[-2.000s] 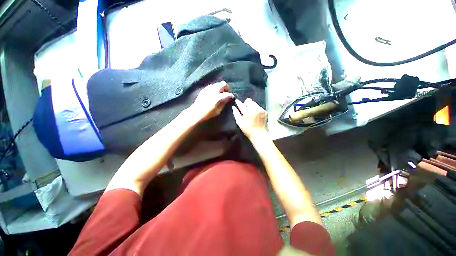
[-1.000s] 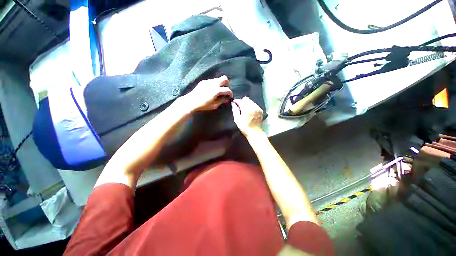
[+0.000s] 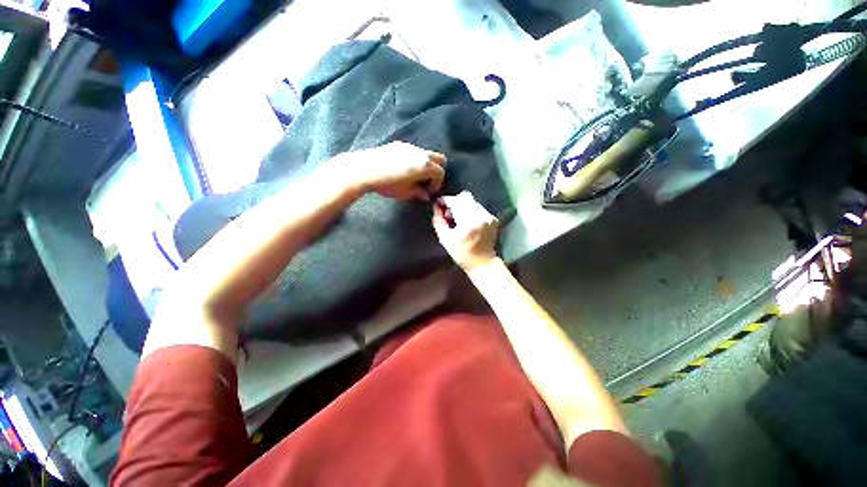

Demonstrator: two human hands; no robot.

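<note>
A dark grey suit jacket (image 3: 333,271) lies across the white table over a blue-and-white padded form (image 3: 133,295). A black hanger hook (image 3: 491,90) sticks out at its collar end. My left hand (image 3: 404,171) and my right hand (image 3: 466,230) meet over the jacket near its collar end. The fingers of both hands are closed on a small dark part of the jacket. Which part it is cannot be told, as the fingers cover it. My left forearm covers part of the jacket front.
A steam iron (image 3: 608,157) stands right of the jacket on the white table (image 3: 532,228), with black cables running to the upper right. A blue post is at the upper left. Yellow-black tape (image 3: 703,357) marks the grey floor. Dark garments are at the lower right.
The view has turned and shifted, so the table and iron sit at a steeper slant. My left forearm now lies over the front buttons. Both hands keep their pinch on the jacket.
</note>
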